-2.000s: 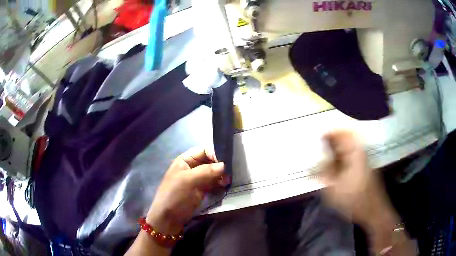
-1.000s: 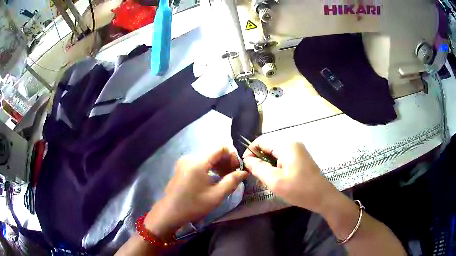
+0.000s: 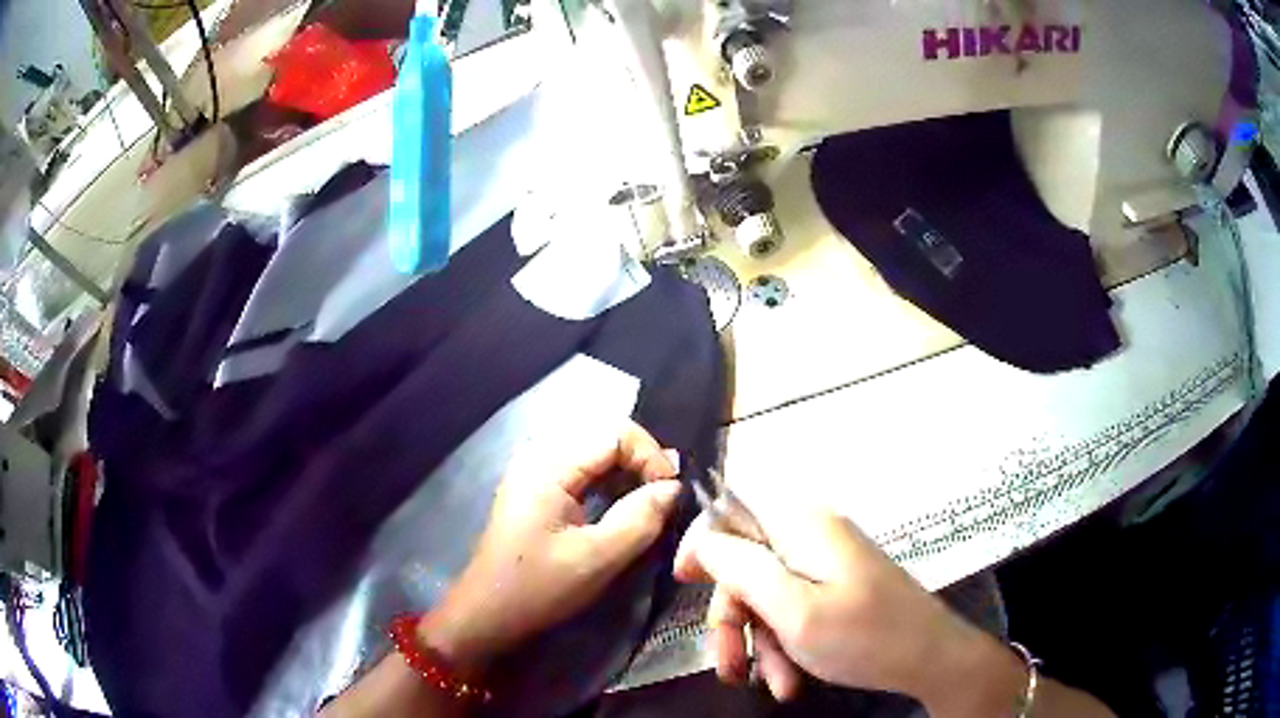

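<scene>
A large dark purple garment panel [image 3: 337,379] with pale grey-blue parts spreads over the left of the machine table, its right end beside the needle plate [image 3: 713,292]. My left hand [image 3: 576,540] pinches the cloth's edge between thumb and finger, with a small pale bit showing at the fingertips. My right hand [image 3: 800,589] holds small pointed metal snips [image 3: 724,508], tips towards the left fingertips and close to them. A white rounded piece [image 3: 583,278] lies on the cloth by the needle.
The cream HIKARI machine [image 3: 898,56] stands at the back. A dark curved panel with a small label [image 3: 969,253] lies on its bed. A bright blue long object [image 3: 421,161] hangs left of the needle. Red cloth [image 3: 331,70] lies at the back left, a blue basket [image 3: 1232,645] at lower right.
My right hand came in from the right to my left hand and now holds the snips more upright. The cloth edge, earlier a narrow hanging strip, now lies wider.
</scene>
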